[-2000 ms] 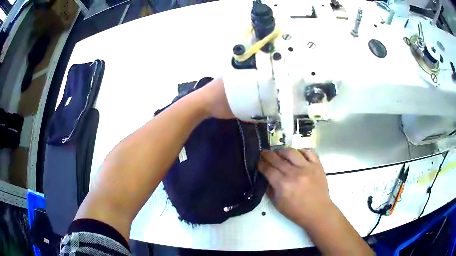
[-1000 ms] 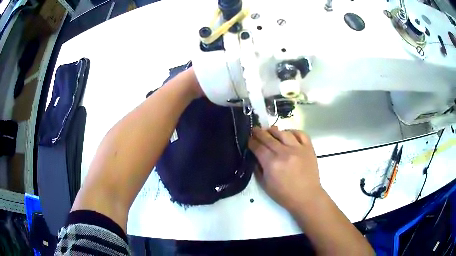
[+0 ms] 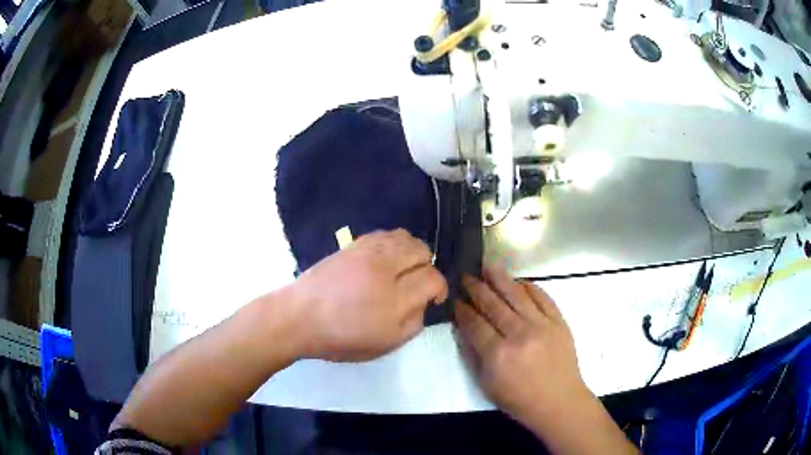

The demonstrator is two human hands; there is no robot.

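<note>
A dark navy pouch panel with a small cream label lies on the table, its right edge under the sewing machine head. A zip line curves along its right side, with a narrow dark strip beside it. My left hand lies over the panel's lower part, fingers bent and pinching at the cloth near the strip. My right hand has its fingertips on the strip's lower right edge, in front of the needle area. The cloth under my fingers is hidden.
A zip pouch lies at the left, over a stack of long dark strips. Thread snips with an orange handle and a black hooked cord lie at the right. Blue-edged bins show below both ends of the table.
My left hand has come out from behind the machine head to the panel's near part. The panel has turned and moved away, uncovering its far part. My right hand stays near the needle area.
</note>
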